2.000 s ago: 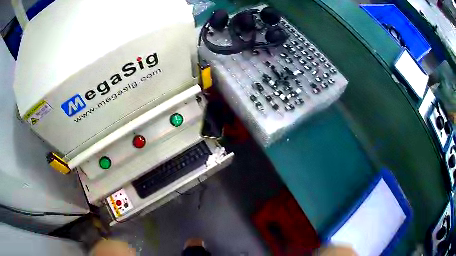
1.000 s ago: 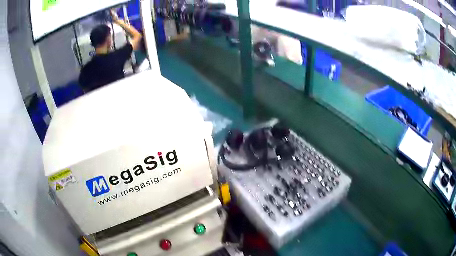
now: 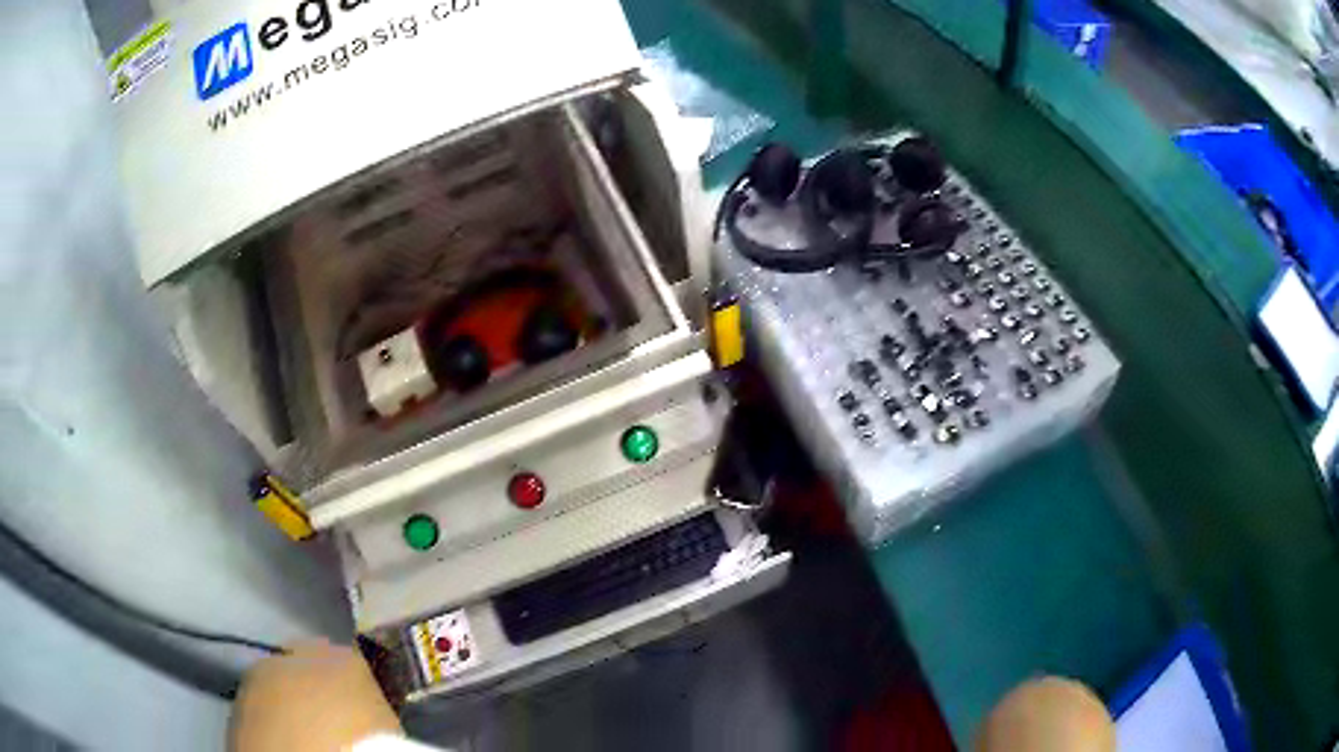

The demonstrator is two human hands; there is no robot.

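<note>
The MegaSig test box (image 3: 529,419) stands at the left with its lid raised. Inside, a black headset (image 3: 548,332) lies on the red-orange nest (image 3: 499,320), both round pads towards the front. A small white fixture block (image 3: 394,370) sits left of it. My left hand (image 3: 316,702) shows as a blurred skin-toned shape at the bottom edge, below the box's left front corner. My right hand (image 3: 1047,717) is at the bottom edge, beside the blue-rimmed tray. Both are cut off and their fingers cannot be made out.
The dongle tray stack (image 3: 962,492) stands right of the box, with small pieces in rows and black headsets (image 3: 844,184) on its far end. A keyboard (image 3: 617,576) lies on the front shelf. A blue tray (image 3: 1182,705) is at lower right, a blue bin (image 3: 1266,184) at upper right.
The box lid has opened, showing the headset and nest inside. The view has tipped down from a second ago; both hands now show at the bottom edge.
</note>
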